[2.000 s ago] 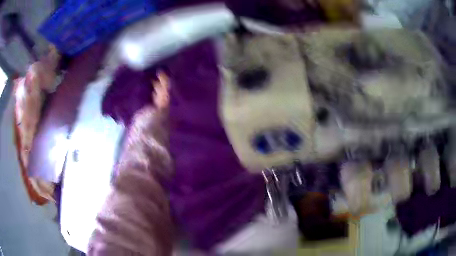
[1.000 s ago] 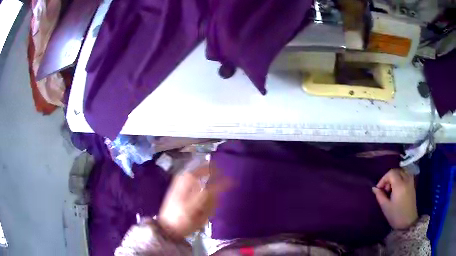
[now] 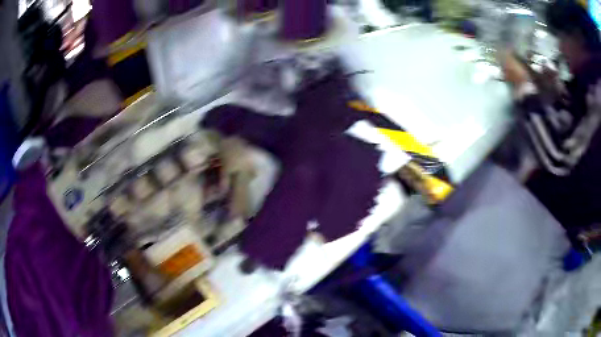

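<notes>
The frame is blurred and neither of my hands is in view. The cream overlock machine (image 3: pixel 148 178) stands at the left, with a row of pale knobs and a box with an orange label. Dark purple cloth pieces (image 3: pixel 316 158) lie on the white table to the right of the machine, some hanging near its front edge. More purple cloth (image 3: pixel 53 263) is draped at the machine's left side. The yellow-cream frame of the table cut-out (image 3: pixel 191 322) shows at the bottom.
Another person (image 3: pixel 560 125) in dark clothes with pale sleeve stripes sits at the upper right. A grey covered surface (image 3: pixel 487 243) and a blue bar (image 3: pixel 395 299) lie at the lower right. Yellow and black strips (image 3: pixel 408 141) cross the white table. Purple thread cones (image 3: pixel 303 20) stand at the top.
The view has swung right, away from the lap. Both my hands and the cloth on the lap have left the picture. The machine is now at the left.
</notes>
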